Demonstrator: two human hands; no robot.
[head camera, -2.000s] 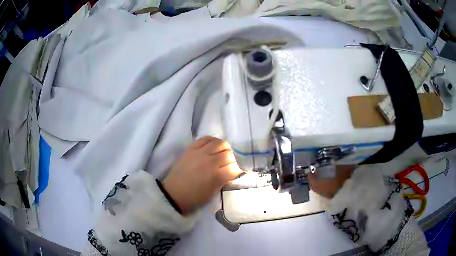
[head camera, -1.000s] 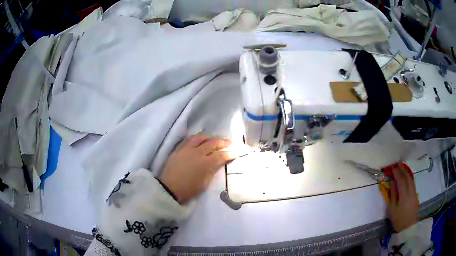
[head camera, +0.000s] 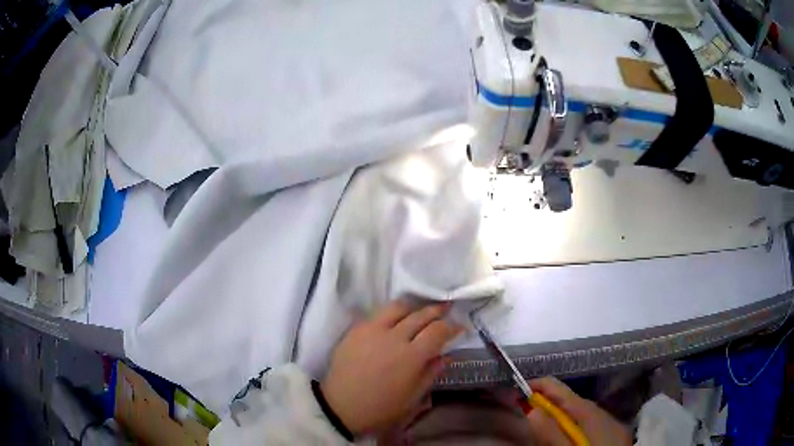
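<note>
The large pale grey-white fabric panel lies left of the sewing machine and reaches the table's front edge. My left hand holds the panel's near corner, fingers pressed on the cloth. My right hand is at the bottom, closed around the yellow handle of the scissors. The scissor blades point up and left, with their tips at the cloth edge beside my left fingers. The presser foot and needle area is brightly lit, with the panel just left of it.
A bundle of cream cut pieces hangs at the left with a blue piece beside it. A marked grey strip runs along the front edge. A black strap wraps the machine arm. Cream cloth lies at the top right.
My right hand has picked up the scissors at the right and brought them to the cloth near my left hand. My left hand has drawn the cloth corner toward the front edge, away from the needle.
</note>
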